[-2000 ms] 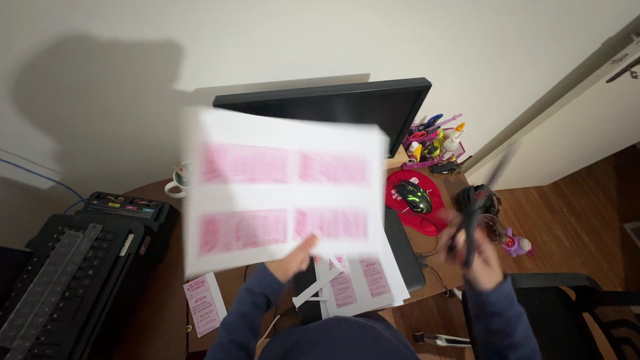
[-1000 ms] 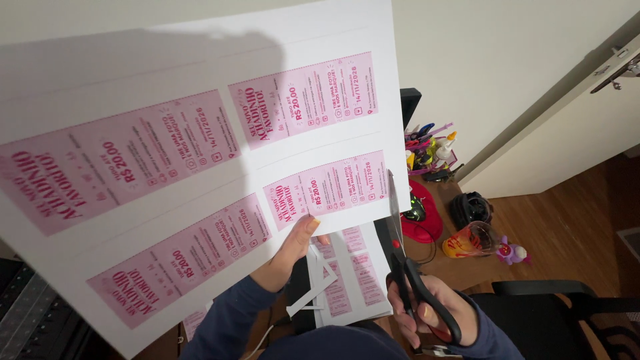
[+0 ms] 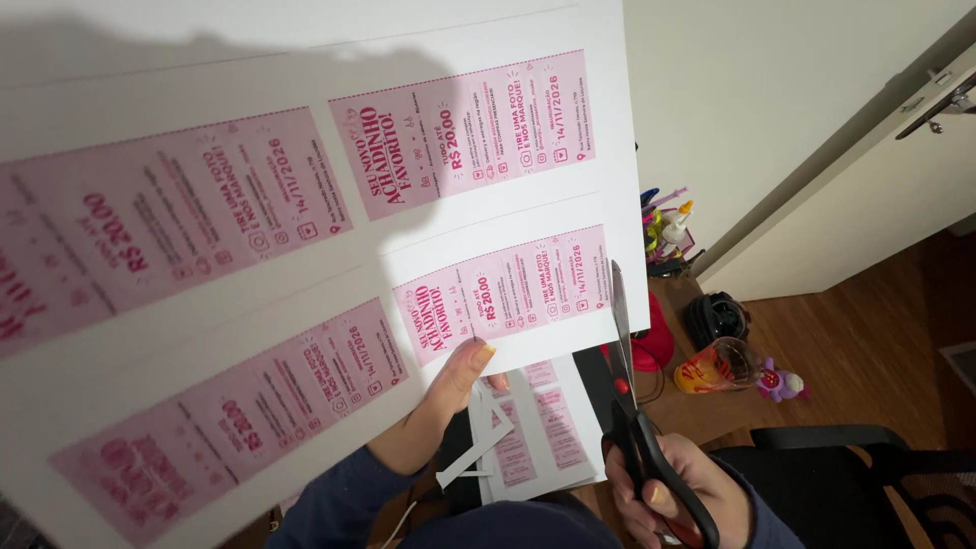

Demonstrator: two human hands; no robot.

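A large white paper sheet (image 3: 488, 202) printed with several pink flyers fills the left and middle of the view. My left hand (image 3: 446, 385) pinches its lower edge, thumb on the printed face. In my right hand (image 3: 671, 488) is a pair of black-handled scissors (image 3: 627, 389), the fingers through the handles. The blades point upward at the sheet's lower right, beside the end of the lower right flyer, with one blade in front of the paper. Below lie more printed sheets (image 3: 576, 412) and white paper offcuts (image 3: 480, 450).
A plastic cup (image 3: 717, 366), a small purple toy (image 3: 781, 381) and a black rounded object (image 3: 715, 319) stand at the right. Behind them are pens and a glue bottle (image 3: 675, 229). A black chair (image 3: 831, 488) is at lower right, a door (image 3: 846, 191) beyond.
Two seconds ago the sheet was farther from the camera and the scissors were away from it at the right. Now the sheet is close and the blades are at its edge.
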